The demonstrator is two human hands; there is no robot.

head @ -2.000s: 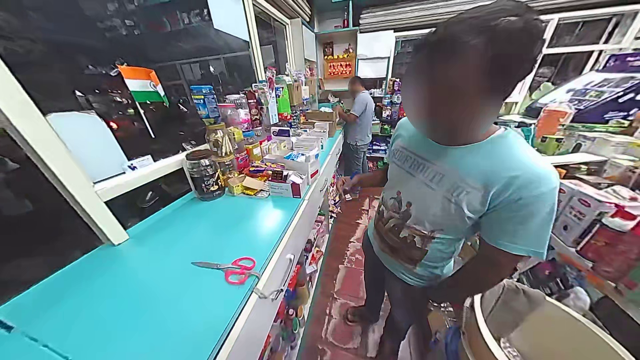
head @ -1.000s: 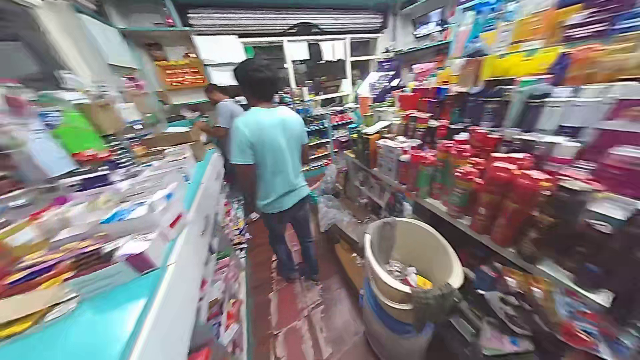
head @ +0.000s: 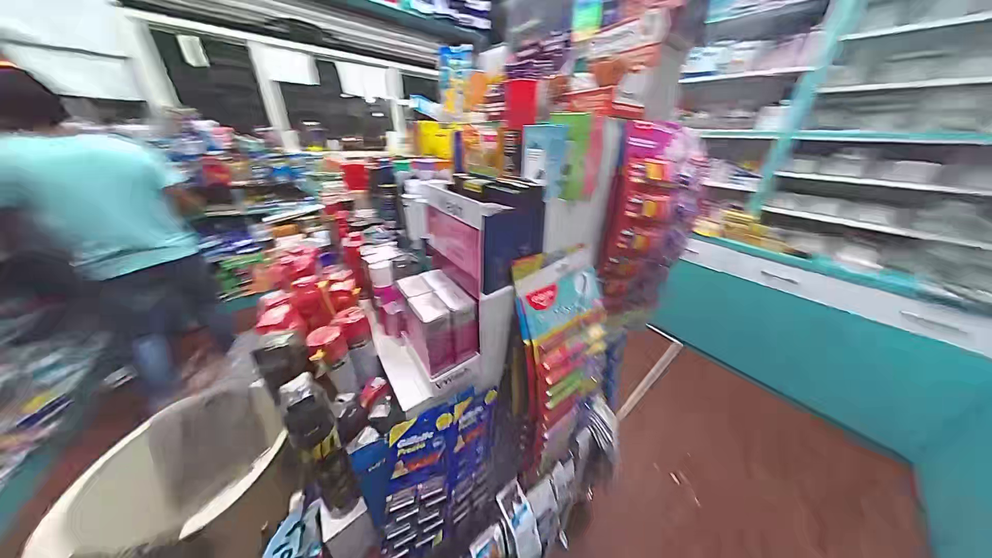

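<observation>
Neither my left hand nor my right hand shows in the head view. In front of me stands a crowded display: pink and white boxes [head: 442,322] in a white stand, red-capped bottles [head: 310,298] to their left, and a dark blue rack of carded razors [head: 440,473] below. Hanging at the right of these are colourful blister cards [head: 562,341] and a pink card strip [head: 647,201]. Much of the picture is blurred.
At the lower left stands a large cream bin [head: 182,457]. Beyond it, a person in a light blue T-shirt [head: 101,201] bends beside shelves. At right, a teal drawer counter [head: 790,341] runs below white shelves [head: 891,182], bordering a reddish floor [head: 721,473].
The view has swung far to the right, from the counter with scissors, past the aisle, to this display. The person in light blue now appears at the left edge, bent over.
</observation>
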